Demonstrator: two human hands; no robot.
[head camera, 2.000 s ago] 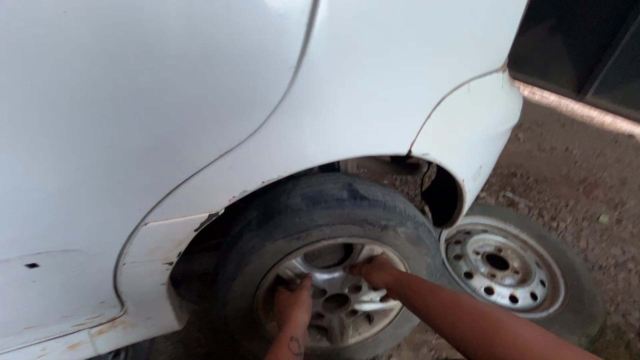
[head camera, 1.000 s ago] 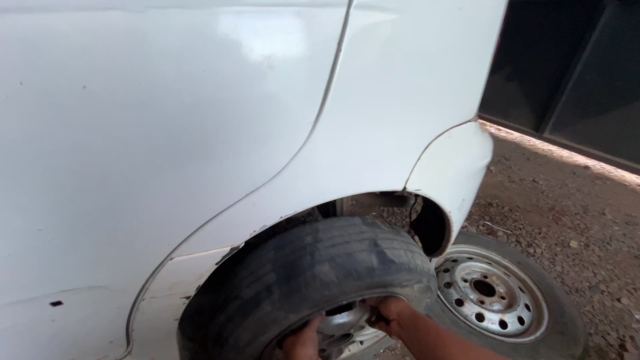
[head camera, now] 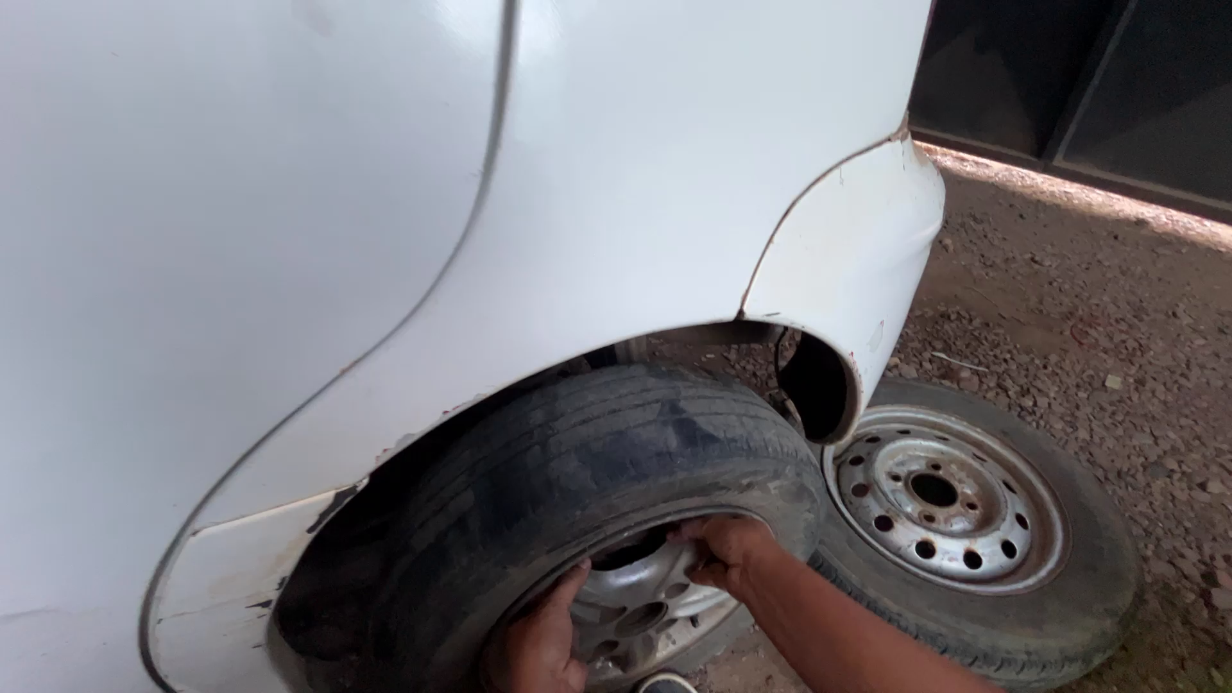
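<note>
A wheel with a worn black tyre (head camera: pixel 577 452) and a silver alloy rim (head camera: pixel 626 597) leans in the wheel arch of a white vehicle (head camera: pixel 616 212), its top tilted toward the body. My left hand (head camera: pixel 544 635) grips the rim at its left side, the thumb up along an opening between the spokes. On the right side of the same rim, my right hand (head camera: pixel 722 553) has its fingers curled into that opening. What lies behind the wheel is hidden.
A second wheel with a silver steel rim (head camera: pixel 948 500) lies flat on the gravel (head camera: pixel 1049 337) at right. The bumper corner (head camera: pixel 847 250) overhangs it. Dark metal panels (head camera: pixel 1088 87) stand at the upper right. A shoe tip (head camera: pixel 666 683) shows at the bottom edge.
The alloy wheel has tilted, so more of its tread shows than two seconds ago. Both hands have stayed on its rim. The view has shifted.
</note>
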